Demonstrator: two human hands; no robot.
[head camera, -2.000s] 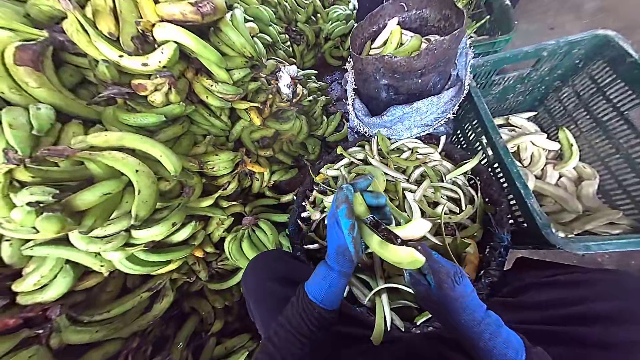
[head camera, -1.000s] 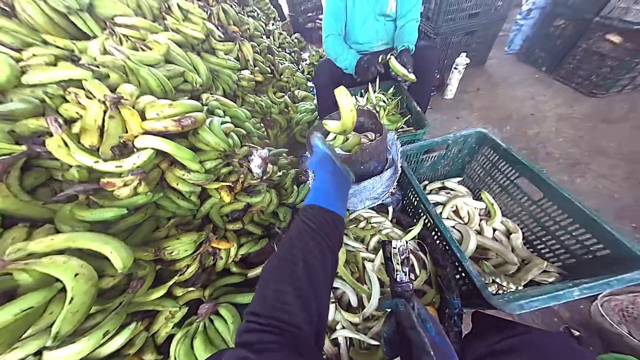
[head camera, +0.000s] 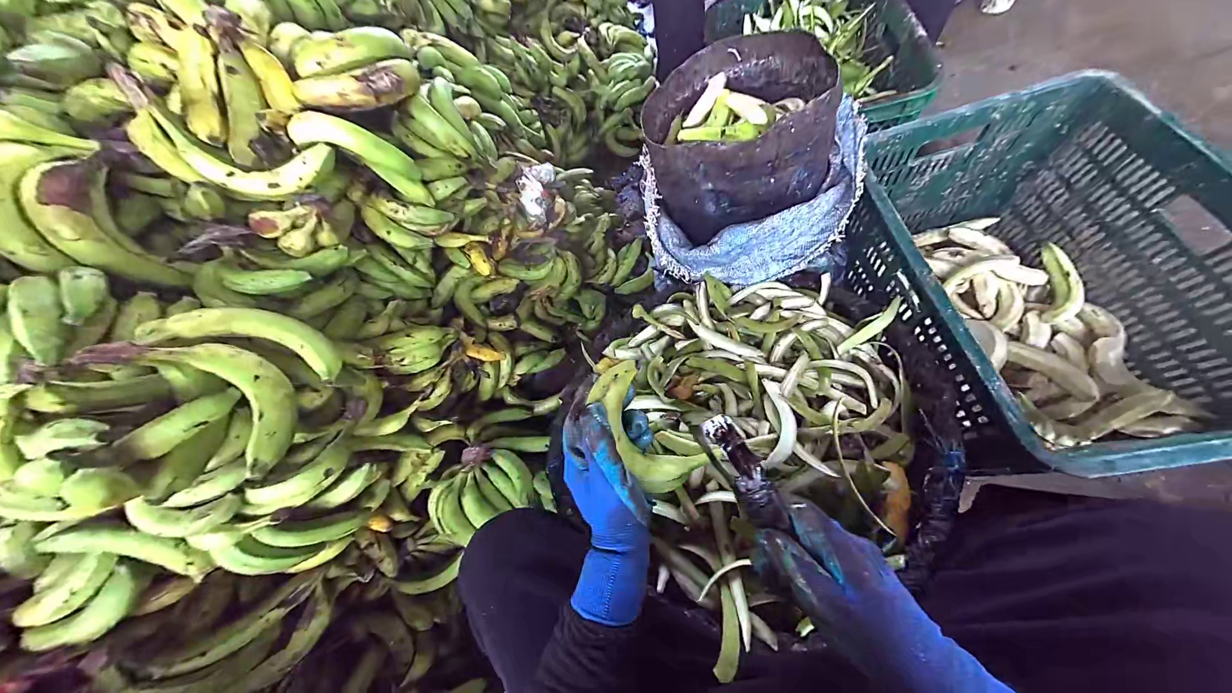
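Observation:
My left hand (head camera: 604, 472), in a blue glove, grips a green plantain (head camera: 635, 433) over the left side of a round container of peels. My right hand (head camera: 828, 568), gloved in blue too, is closed on the dark handle of a peeling tool (head camera: 743, 462), whose pale-smeared tip points up and away. Tool and plantain are apart. Long green and whitish plantain peels (head camera: 770, 356) fill the container beneath both hands and between my knees.
Unpeeled plantains (head camera: 241, 385) are heaped at the left. Ahead stands a dark cylindrical bucket (head camera: 741, 183) with plantain pieces, wrapped by a blue-white sack (head camera: 760, 255). A green plastic crate (head camera: 1020, 423) at the right holds peeled plantains (head camera: 1049, 337). Another green crate (head camera: 914, 77) stands behind.
My left hand has come back from the dark bucket toward the peels and now holds a green plantain. The view has tilted down, and the co-worker's hands are out of it.

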